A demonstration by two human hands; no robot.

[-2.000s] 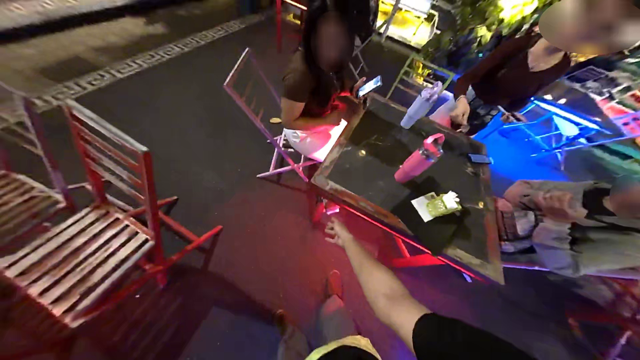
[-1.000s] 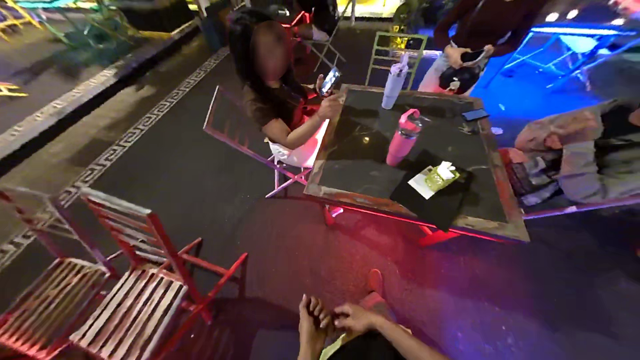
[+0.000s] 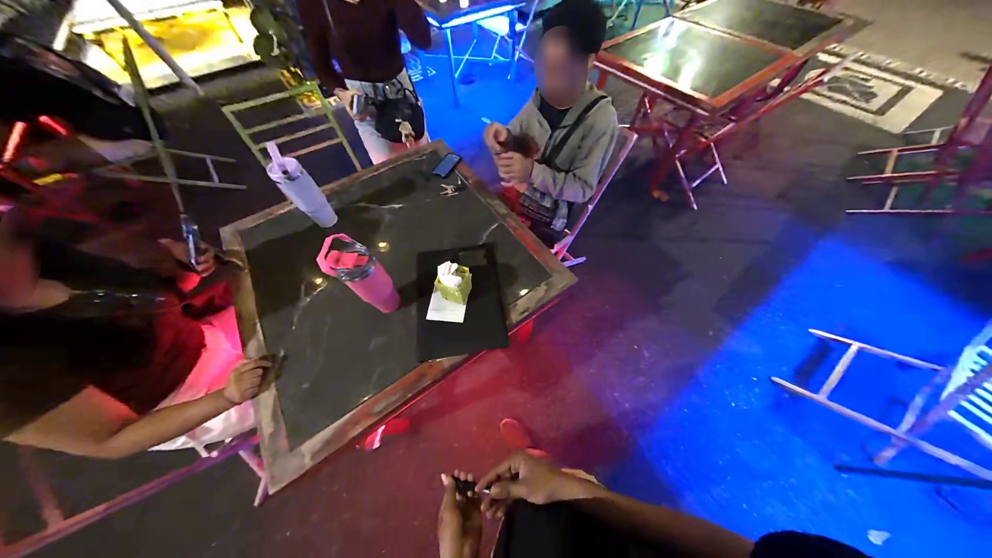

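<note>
At the bottom of the view, my left hand point(image 3: 459, 511) is upright with a small dark object point(image 3: 465, 486) at its fingers. My right hand point(image 3: 519, 482) meets it from the right, its fingertips pinched on the same object, whose kind I cannot tell. Both hands are in front of the near side of a wood-framed table point(image 3: 325, 403). On the table stand a pink tumbler point(image 3: 372, 283) and a pale tumbler with a straw point(image 3: 306, 190). A green tissue box point(image 3: 453, 285) and a white paper point(image 3: 446, 309) rest on a black folder or mat point(image 3: 480, 329).
A seated person point(image 3: 577, 139) is across the table; another person's hand point(image 3: 249, 378) rests on its left edge. Someone stands behind point(image 3: 364, 46). A phone point(image 3: 447, 164) lies at the far corner. Folding chairs point(image 3: 891, 411) and another table point(image 3: 697, 62) are to the right.
My hands are closer together, with a small dark object now visible between them. The seated person at the left has lowered one hand to the table's edge. The view has swung right.
</note>
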